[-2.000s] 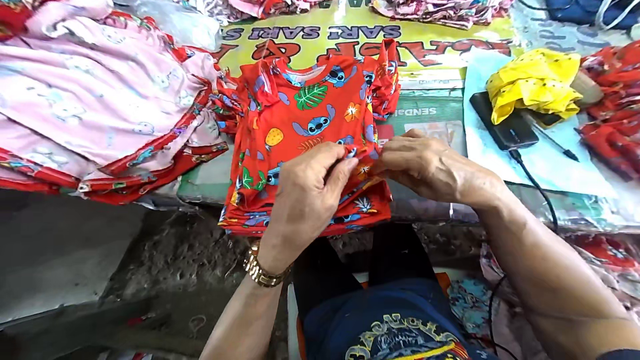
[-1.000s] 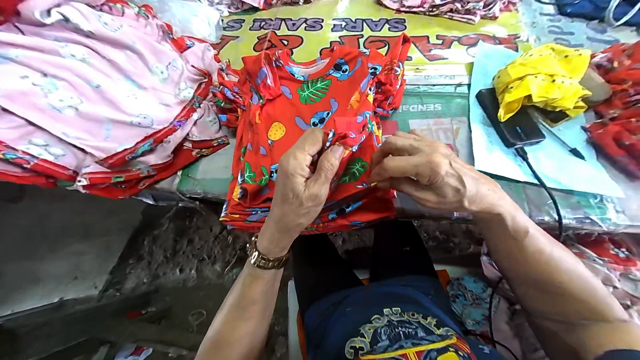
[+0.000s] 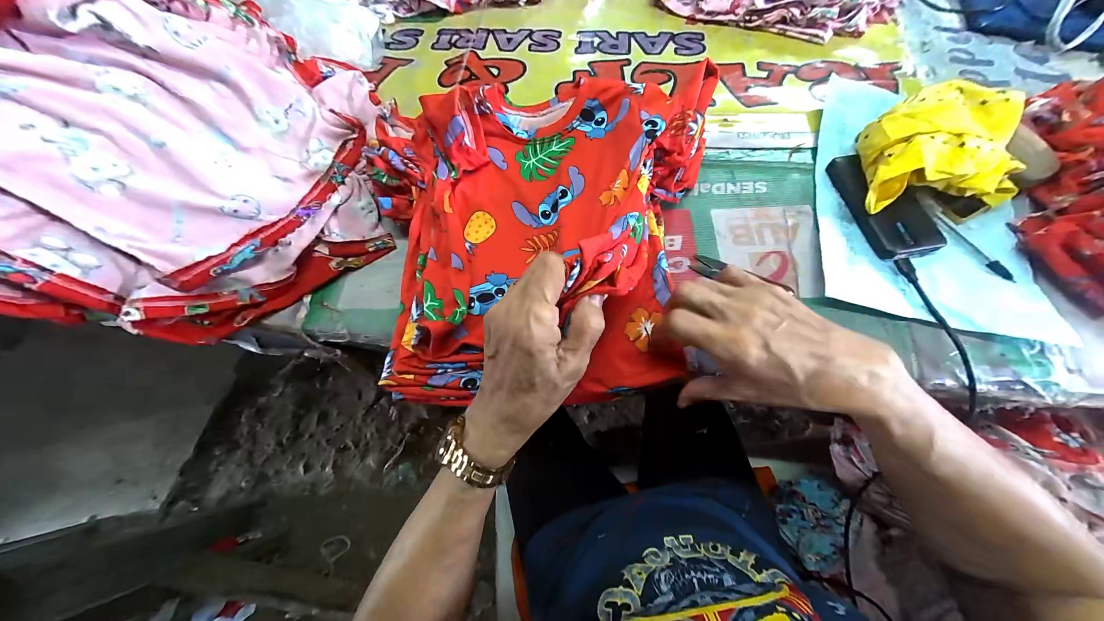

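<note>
A stack of red children's shirts [image 3: 492, 190] printed with blue cartoon characters, green leaves and flowers lies at the middle of the table's near edge. My left hand [image 3: 539, 345], with a gold-coloured watch at the wrist, pinches a bunched part of the red fabric [image 3: 604, 263] above the top shirt. Over the stack's right edge, my right hand [image 3: 750, 336] has curled fingers around a small dark metal tool, perhaps thread snips [image 3: 709, 266], whose pointed tip sticks out past the knuckles. Its handle is hidden in the palm.
Pink printed garments with red trim [image 3: 172, 155] are heaped at left. At right, a black power bank [image 3: 888, 211] with a cable [image 3: 944, 319] and a yellow cloth [image 3: 944, 142] lie on a pale blue sheet [image 3: 862, 285]. More red garments [image 3: 1069, 198] lie at the far right.
My right hand has moved away from my left hand to the stack's right edge, and the dark tool's tip now shows. My left hand has kept the bunched fabric since one second ago.
</note>
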